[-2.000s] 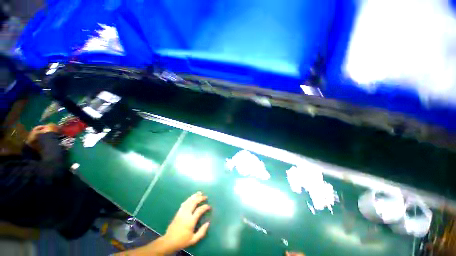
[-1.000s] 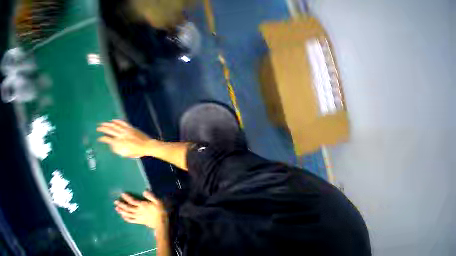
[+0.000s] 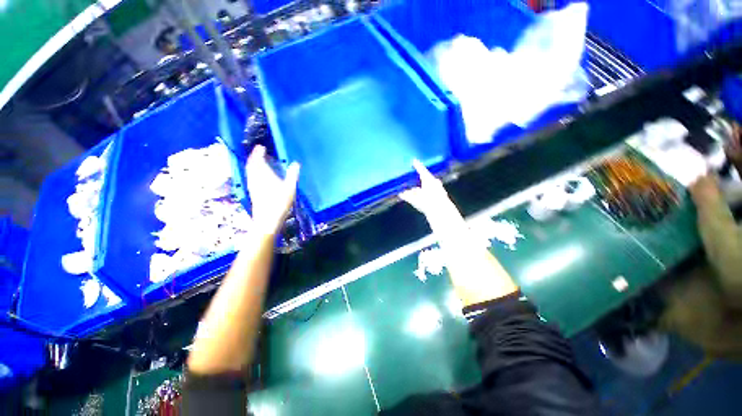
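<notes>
An open blue bin (image 3: pixel 350 122) with no parts visible in it stands on the rack behind the bench. My left hand (image 3: pixel 272 191) is at its left wall, thumb and fingers apart near the edge. My right hand (image 3: pixel 431 195) is at its front rim, fingertips over the edge. Blur hides whether either hand grips the bin. My right forearm passes over a pile of small white parts (image 3: pixel 431 262) on the green bench. A second white pile (image 3: pixel 503 233) shows just right of that forearm.
Blue bins on the left hold white parts (image 3: pixel 191 211). The bin on the right holds a white plastic bag (image 3: pixel 521 73). White housings (image 3: pixel 561 195) and orange and black wires (image 3: pixel 635 187) lie on the bench at right. Another person's arm (image 3: pixel 716 223) is at far right.
The view has swung from the bench, floor carton and a person in black to the rack of bins. Both my arms now reach forward to the blue bin.
</notes>
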